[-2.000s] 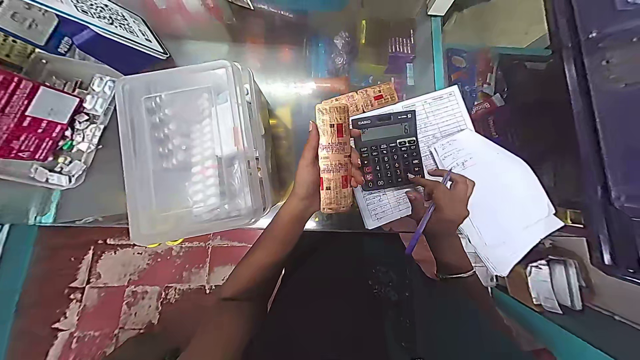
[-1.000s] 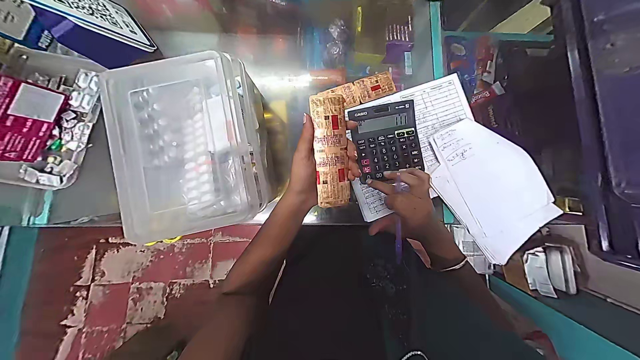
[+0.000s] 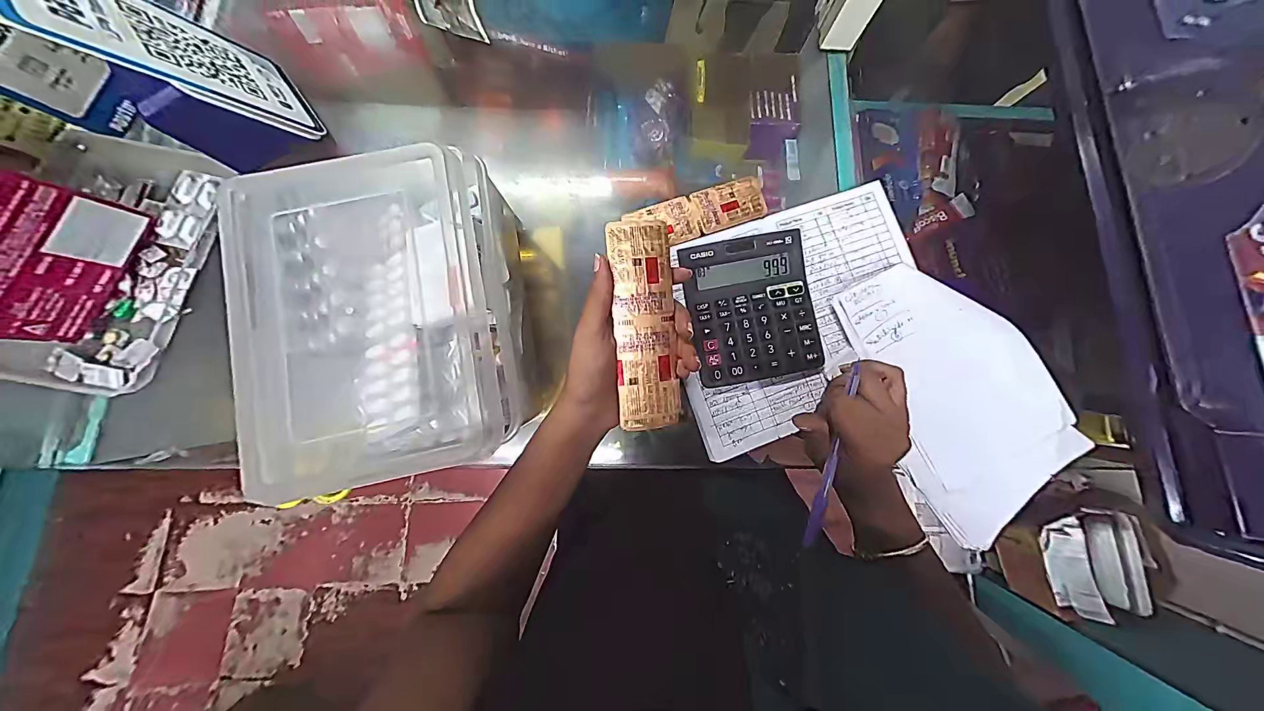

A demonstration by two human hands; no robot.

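My left hand point(image 3: 597, 355) holds a gold-and-red foil blister strip point(image 3: 647, 326) upright, its fingers wrapped behind the strip. Another such strip point(image 3: 729, 204) lies slanted behind it on the glass counter. A black Casio calculator point(image 3: 752, 308), its display lit with digits, rests on a ruled form point(image 3: 859, 232) right beside my left fingertips. Below the calculator's right corner, my right hand point(image 3: 859, 420) grips a purple pen point(image 3: 823, 489), tip up against the papers. White sheets with handwriting point(image 3: 973, 395) lie to the right of that hand.
A translucent plastic box point(image 3: 355, 336) stands left of my left hand. Farther left is a tray point(image 3: 148, 370) of small blister packs with a maroon carton point(image 3: 69, 262). A dark purple case point(image 3: 1185, 247) stands at the right. Below the counter edge shows a worn red tiled floor point(image 3: 316, 553).
My right hand has moved off the calculator keys, right and down onto the papers' edge, with the pen now pointing at them. The calculator's display has changed. My left hand still holds the strip.
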